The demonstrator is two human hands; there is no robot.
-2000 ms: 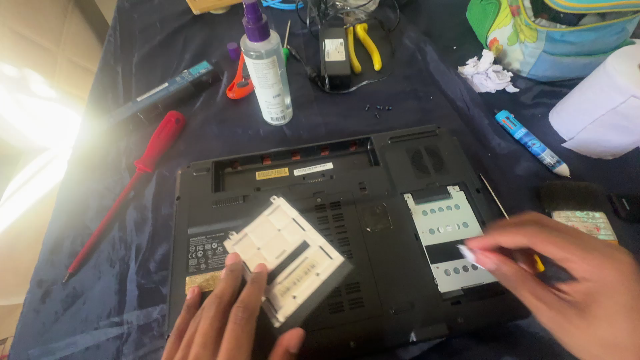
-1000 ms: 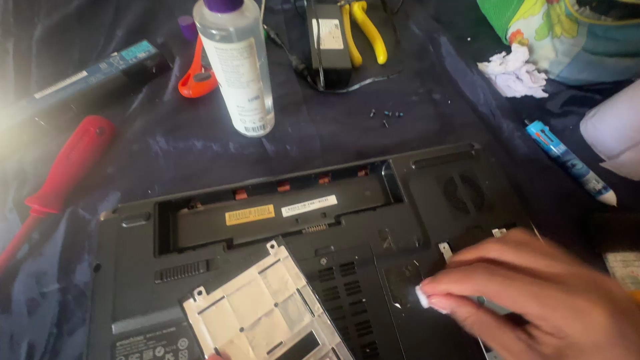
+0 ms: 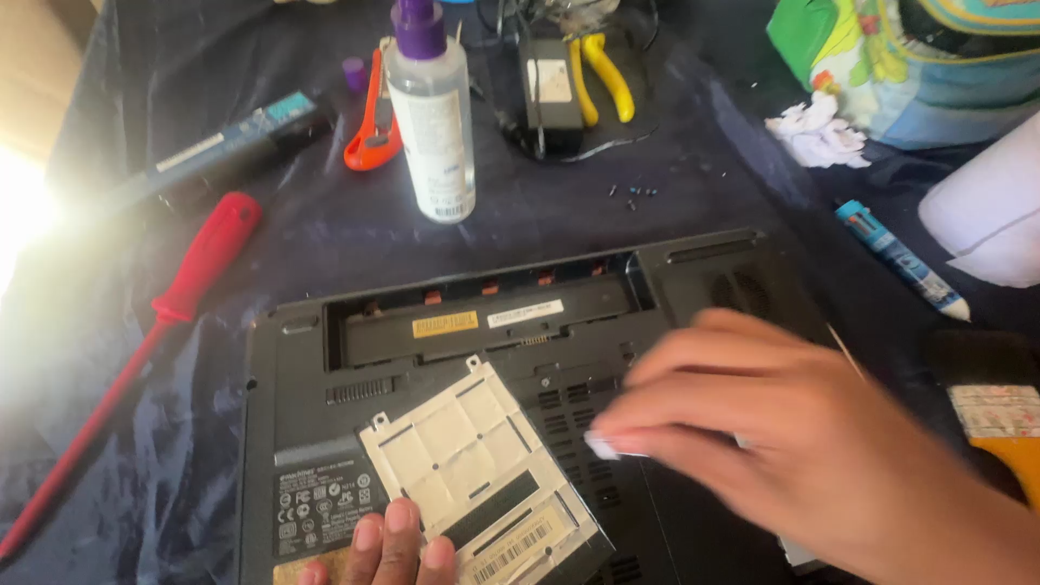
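Note:
A black laptop (image 3: 325,431) lies upside down with its battery bay exposed. On its left half rests a metal-framed cover panel (image 3: 463,431), tilted, bearing a label. My left hand (image 3: 390,544) touches the lower left edge of this panel with its fingertips; the rest of the hand is out of frame. Above the vents, my right hand (image 3: 756,422) pinches a small white wad (image 3: 605,445), perhaps paper or cotton. The hand is blurred and hides much of the laptop's right side, where a bit of metal shows below the wrist.
Beyond the laptop stand a spray bottle (image 3: 435,146), an orange cutter (image 3: 374,138), a power adapter (image 3: 552,89) and yellow-handled pliers (image 3: 605,77). Small screws (image 3: 634,193) lie nearby. A red screwdriver (image 3: 207,252) and laptop battery (image 3: 219,146) are left; crumpled paper (image 3: 816,134), a pen (image 3: 902,260) and brush (image 3: 995,414) are right.
My right hand has moved left from over the metal-covered bay towards the vents, still pinching the white wad. The view moved closer, then shifted. The left hand stays at the panel.

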